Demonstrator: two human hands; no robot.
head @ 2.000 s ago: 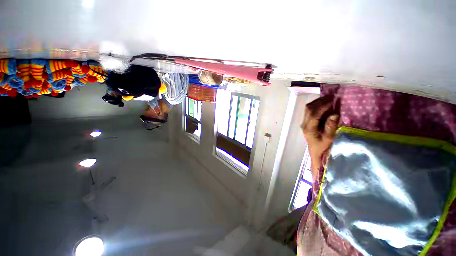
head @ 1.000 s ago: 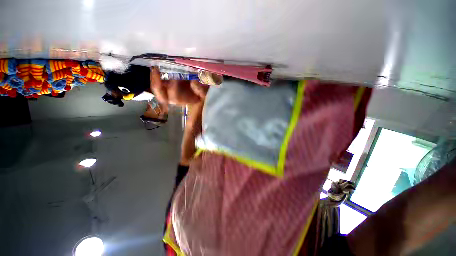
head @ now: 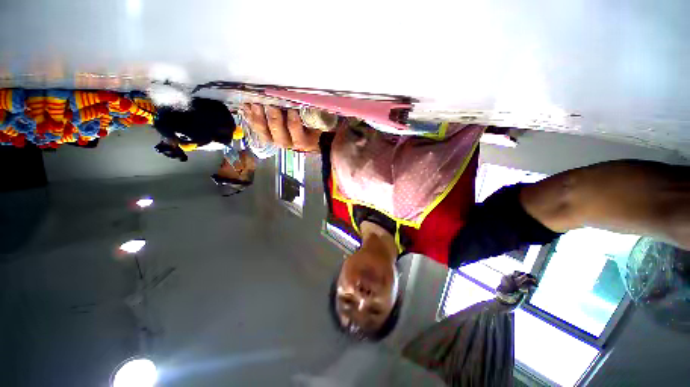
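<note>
The view is upside down and low at the white tabletop (head: 484, 57). A person in a pink apron (head: 408, 170) with yellow-green binding faces the camera; I take this as the wearer. My left hand (head: 281, 127) is at the table edge beside a black plush penguin (head: 198, 121) with a yellow beak; whether it holds anything is unclear. My right arm reaches past the right edge, its hand out of view. Pinkish-red snips (head: 344, 106) with dark thin blades lie close to the camera. Striped knitted hats (head: 68, 113) lie in a pile at far left.
A small beige round thing (head: 318, 117) is beside the snips. Another person's hand or arm (head: 238, 168) shows behind the penguin. Windows (head: 582, 280), a tied dark curtain (head: 484, 332), a fan-like round thing (head: 660, 280) and ceiling lights (head: 138, 372) are in the background.
The apron front has drawn back from close up, and the wearer's head and shoulders now show lower in the picture. My left hand stays near the penguin. My right arm now stretches across the right side.
</note>
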